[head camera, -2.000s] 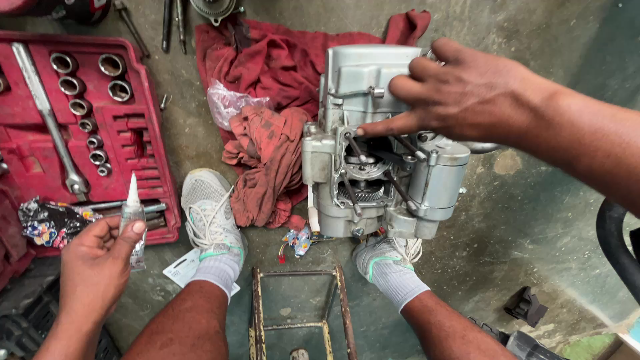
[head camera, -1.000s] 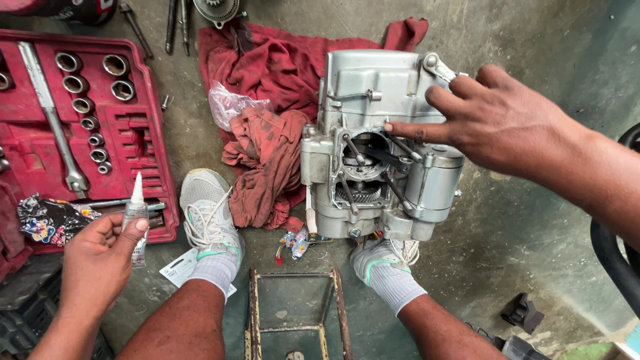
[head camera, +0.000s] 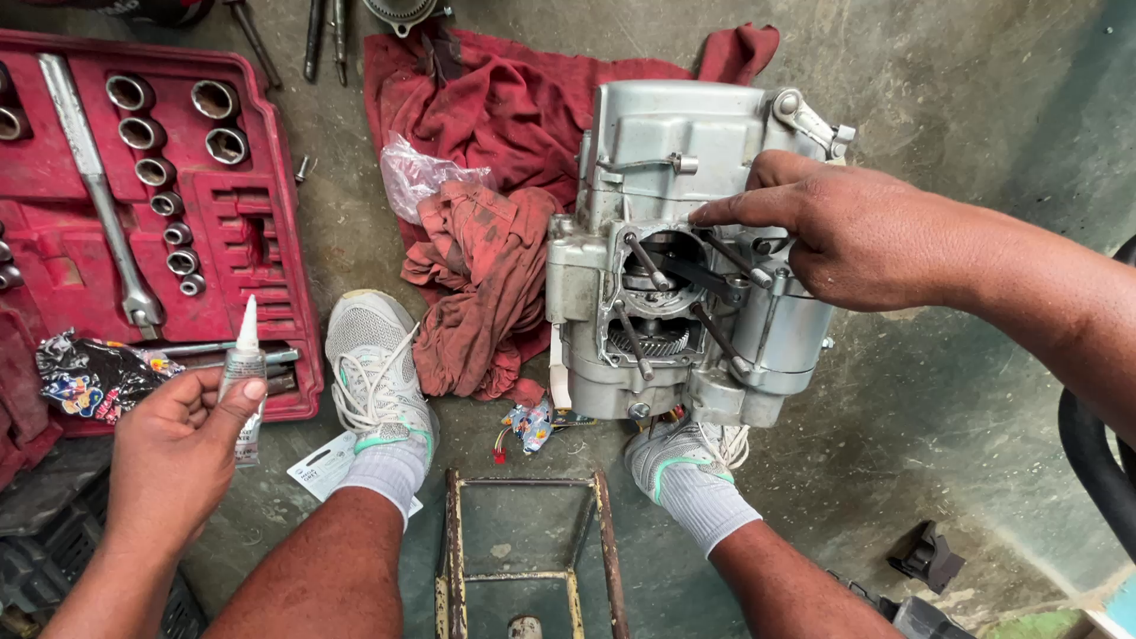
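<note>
My left hand (head camera: 182, 444) grips a small tube of sealant (head camera: 244, 382) with a pointed white nozzle facing up, over the lower edge of the socket set case. At the right, my right hand (head camera: 852, 231) reaches over a silver motorcycle engine crankcase (head camera: 683, 133). Its index fingertip is at the top edge of the open cylinder mouth, and it holds no object. Several studs (head camera: 646, 262) stand out around the opening, with the connecting rod (head camera: 697, 275) lying across it and a gear (head camera: 655, 342) visible below. The other right-hand fingers are curled, partly hidden.
A red socket case (head camera: 297, 266) with a ratchet handle (head camera: 106, 204) and sockets lies at left. Red rags (head camera: 488, 257) and clear plastic (head camera: 422, 177) lie beside the engine. A rusty metal frame (head camera: 524, 484) stands between my legs. A black part (head camera: 927, 557) lies lower right.
My right index fingertip has moved from the left side of the cylinder opening to its upper right, then back left along the top edge. The left hand still holds the tube.
</note>
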